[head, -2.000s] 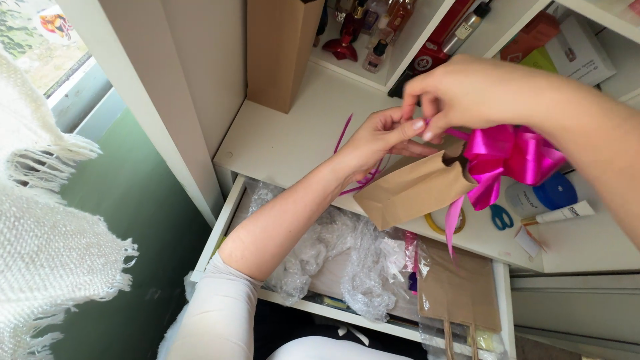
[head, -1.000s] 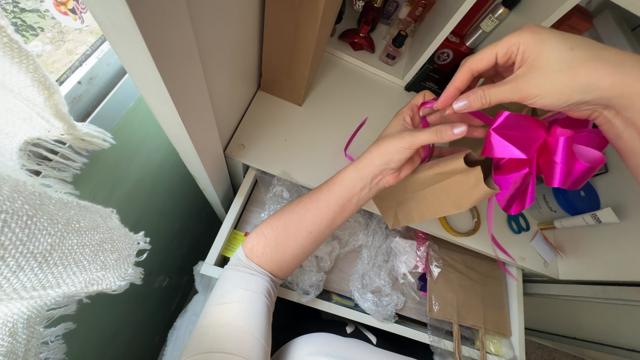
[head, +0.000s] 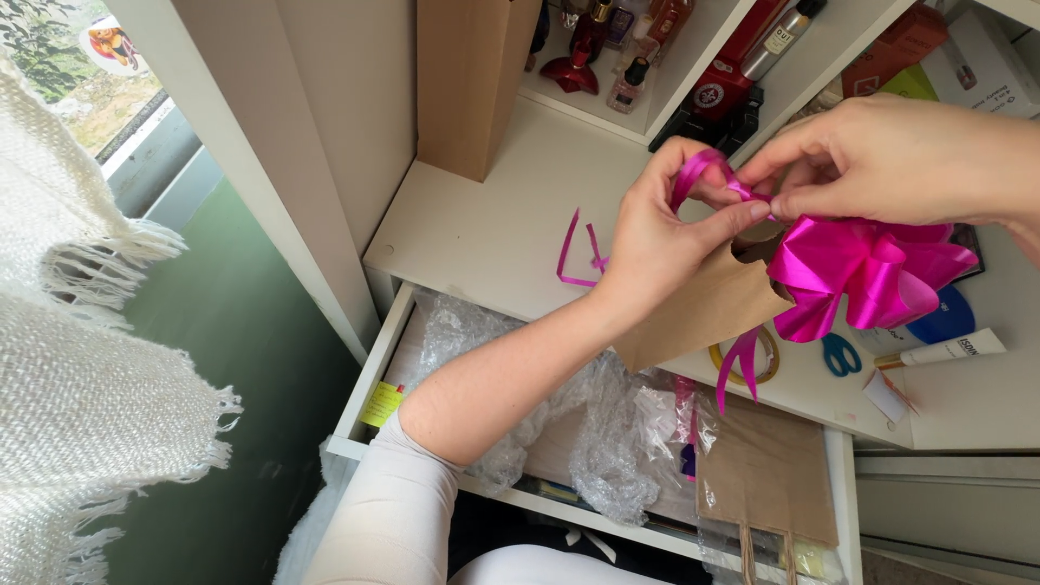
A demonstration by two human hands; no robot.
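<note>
A brown kraft paper bag (head: 703,305) lies tilted over the desk edge, its torn-looking open end toward the right. Against that end rests a large magenta ribbon bow (head: 865,272), with forked tails hanging below. My left hand (head: 670,215) is above the bag, a loop of narrow magenta ribbon (head: 691,175) round its fingers and pinched at the thumb. Fingertips of my right hand (head: 861,166) meet the left thumb and pinch the same ribbon just above the bow. A thin ribbon end (head: 573,276) lies on the desk behind my left wrist.
Below the white desktop (head: 504,227), an open drawer (head: 382,406) holds bubble wrap (head: 609,455) and a flat kraft bag with handles (head: 764,471). A tape roll (head: 772,357), blue-handled scissors (head: 841,355) and a white tube (head: 951,349) lie right. A tall cardboard box (head: 463,89) stands behind, beside shelved bottles.
Ribbon now forms a wider loop round my left fingers than two seconds ago. My hands stay close together, and the bow sits lower beneath my right hand than at first.
</note>
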